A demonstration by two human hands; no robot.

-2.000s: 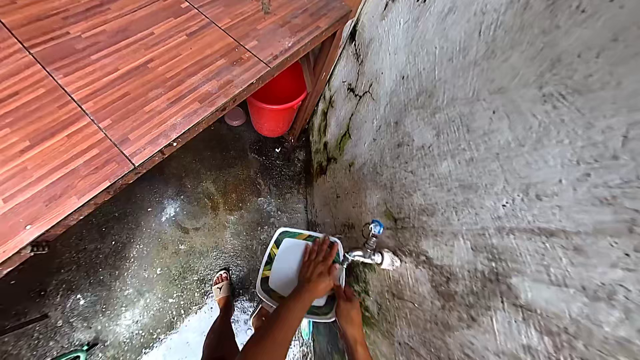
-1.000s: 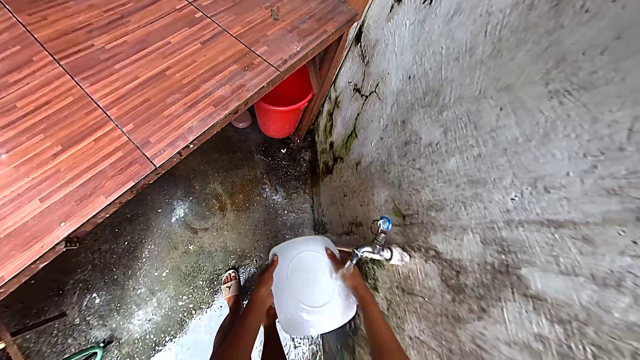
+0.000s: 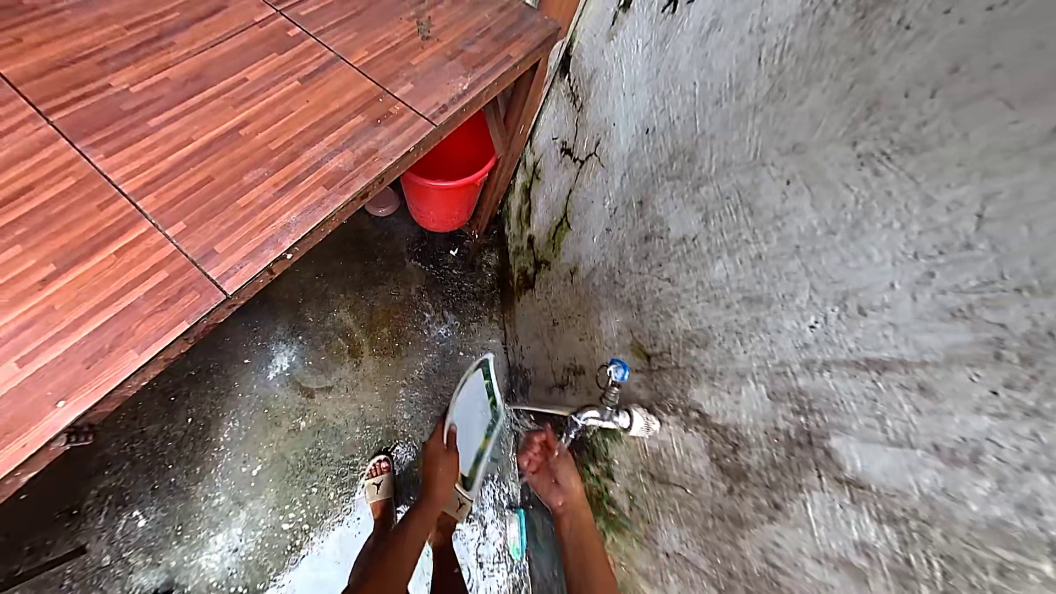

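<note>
My left hand [image 3: 440,466] grips the near left edge of a square white plate [image 3: 473,417] with a green and yellow patterned border. The plate is tilted steeply, its patterned face partly toward me. My right hand [image 3: 548,468] is off the plate, fingers curled, just below the spout of a metal wall tap [image 3: 606,417] with a blue handle [image 3: 617,370]. Water runs from the spout onto this hand. Whether its fingers are fully closed is unclear.
A red bucket [image 3: 445,194] stands under a wood-patterned table [image 3: 247,148] at upper left. The rough concrete wall [image 3: 784,247] rises on the right. My sandalled feet stand on the wet floor [image 3: 330,371]; a turquoise object [image 3: 516,535] lies low between my arms.
The plate has gone from underside up in both hands to steeply tilted in my left hand alone. My right hand has let go of it and is under the tap.
</note>
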